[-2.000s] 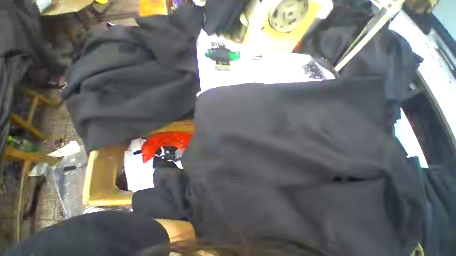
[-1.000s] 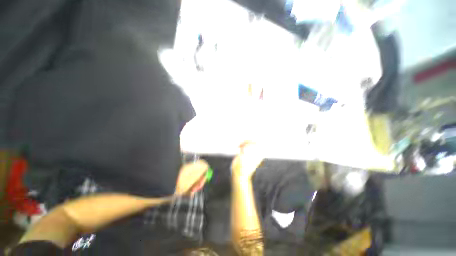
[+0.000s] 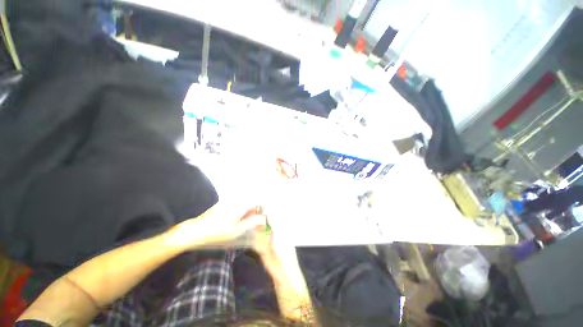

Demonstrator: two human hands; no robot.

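My left hand point(image 3: 231, 220) and my right hand point(image 3: 266, 243) meet at the front edge of the white sewing table point(image 3: 319, 220). A small green thing point(image 3: 268, 228) shows at the fingertips of my left hand; blur and glare hide its shape. Whether my right hand also grips it cannot be told. The white sewing machine point(image 3: 256, 128) stands behind the hands, with its needle area at the left end. Red-handled snips point(image 3: 286, 168) lie under its arm. A large heap of black fabric point(image 3: 96, 153) lies left of the machine.
A blue-framed label or panel point(image 3: 348, 163) shows right of the snips. Thread cones point(image 3: 385, 41) stand behind. Black cloth point(image 3: 441, 128) hangs at the back right. A clear plastic bag point(image 3: 463, 271) is below the table's right end. My lap has plaid cloth point(image 3: 201, 287).
The view has swung from the black heap and older machine at left to the white machine. My hands came into view apart and are now together at the table edge.
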